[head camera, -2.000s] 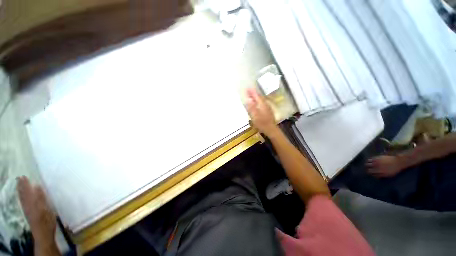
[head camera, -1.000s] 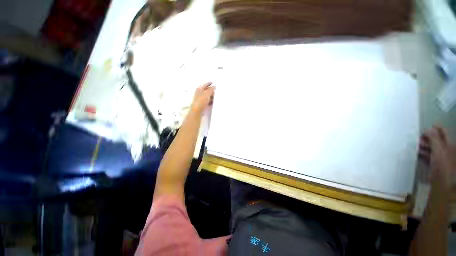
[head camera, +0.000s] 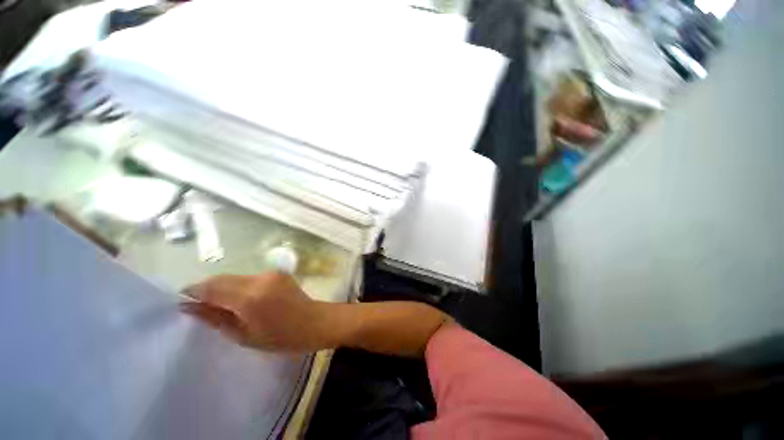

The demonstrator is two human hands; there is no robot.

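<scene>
A large white sheet (head camera: 94, 335) fills the lower left and looks greyish in shadow, its right part raised or bent. My right hand (head camera: 266, 311) reaches in from the lower right and pinches the sheet's right edge between thumb and fingers. A short piece of the yellow edge guide (head camera: 316, 378) shows under the sheet's near right side. My left hand is out of the picture.
A thick stack of white sheets (head camera: 292, 163) lies beyond my hand, with another white pile (head camera: 447, 223) to its right. White scraps (head camera: 205, 228) and a small round white thing (head camera: 282, 258) lie between. A grey-white surface (head camera: 653, 249) stands at right.
The view has swung right to the white stack. My right hand, earlier beside the sheet, now grips its edge, and the sheet no longer looks flat. My left hand has left the view.
</scene>
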